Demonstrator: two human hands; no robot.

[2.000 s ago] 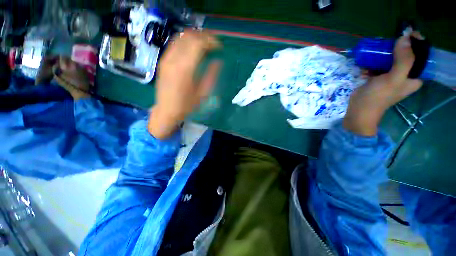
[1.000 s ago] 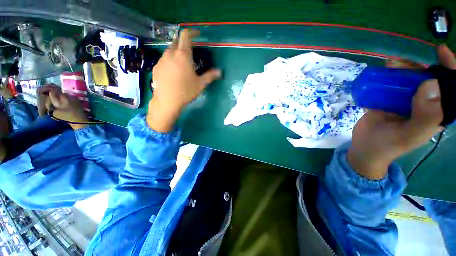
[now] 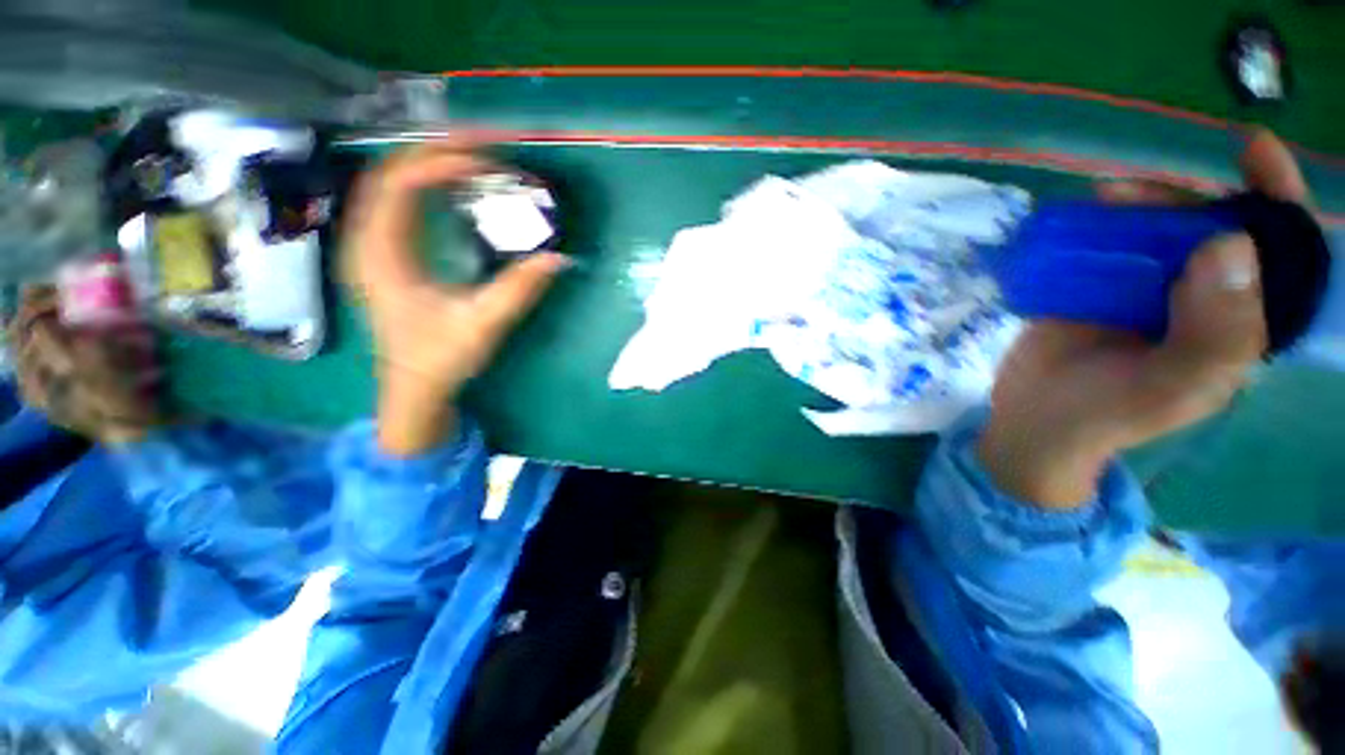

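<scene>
A round black module with a white rectangle (image 3: 513,216) lies on the green bench at centre-left. My left hand (image 3: 428,280) curves around its left side, thumb and fingers wide apart, with no clear grip; the image is blurred there. My right hand (image 3: 1136,354) is closed around a thick blue dispensing syringe (image 3: 1099,266) with a black band, its front end pointing left over the wipe. The syringe's needle tip cannot be made out. The crumpled white wipe (image 3: 870,295) with blue spots lies on the bench between my hands.
A parts tray (image 3: 303,332) with a yellowish block stands at the left. Another person's hand (image 3: 89,362) and blue sleeve are beside it, near a pink item. Red-orange lines and a metal rail (image 3: 221,67) run behind. Another module (image 3: 1258,67) lies at the far right.
The view has shifted, moving the bench things left. My left hand's fingers have spread around the module, whose white rectangle now shows. My right hand still holds the syringe.
</scene>
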